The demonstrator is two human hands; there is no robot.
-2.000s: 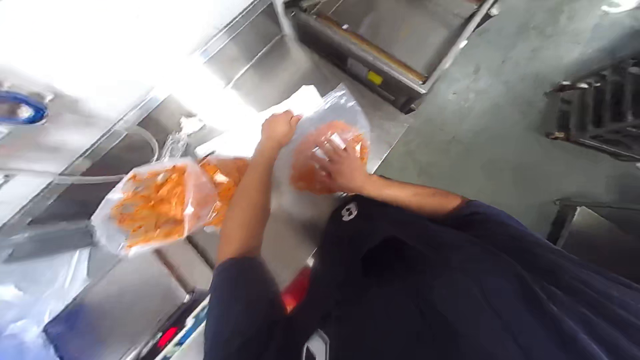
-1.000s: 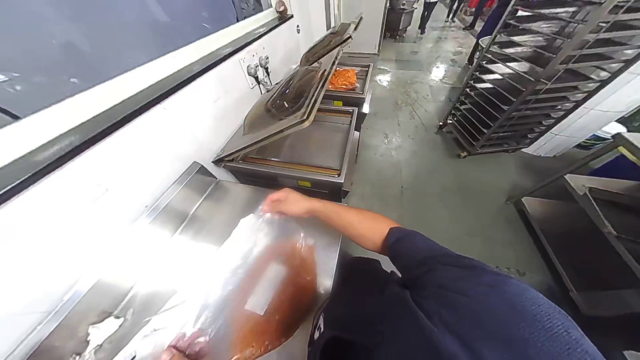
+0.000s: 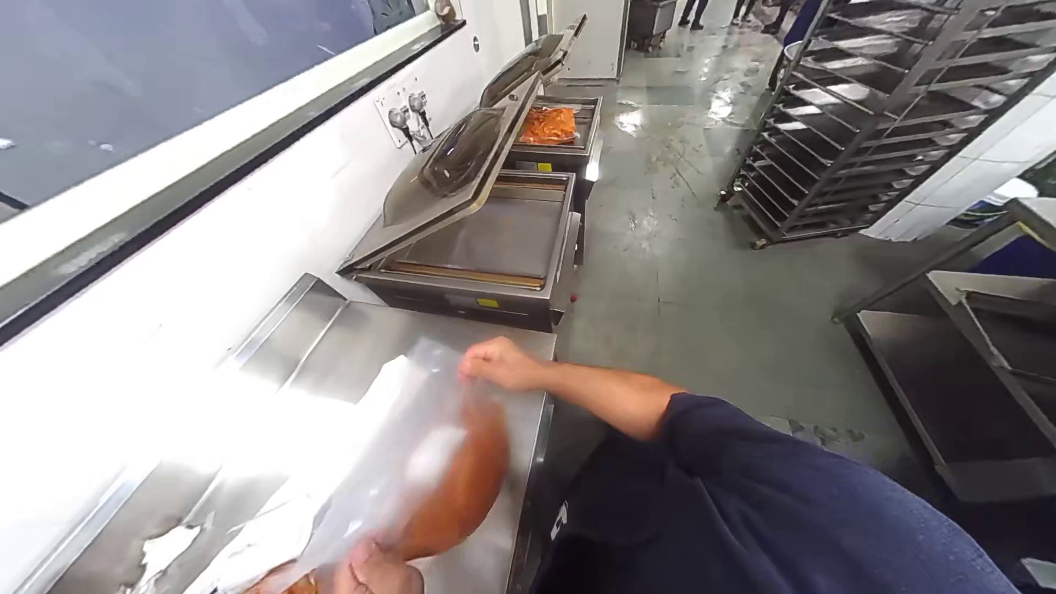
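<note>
A clear plastic bag of orange-red food (image 3: 458, 495) with a white label hangs tilted between my hands above the steel table (image 3: 487, 569). My right hand (image 3: 499, 363) pinches the bag's upper corner. At the bottom edge of the view, my left hand (image 3: 375, 569) grips the other corner; part of it is cut off. Motion blurs the bag, so the food's exact kind cannot be told. Beneath and left of the bag lie white sheets (image 3: 280, 528), and some orange food shows beside my left hand.
Beyond the table stands a vacuum chamber machine (image 3: 487, 239), lid raised. Another machine behind it holds a bag of orange food (image 3: 549, 125). A wheeled tray rack (image 3: 858, 124) stands right; a steel shelf unit (image 3: 932, 388) is nearer. People's legs (image 3: 693, 12) show far back.
The view has swung up towards the machines since two seconds ago. My right hand, earlier flat on the bag, now grips its corner. Over the last second the bag has come up tilted between both hands.
</note>
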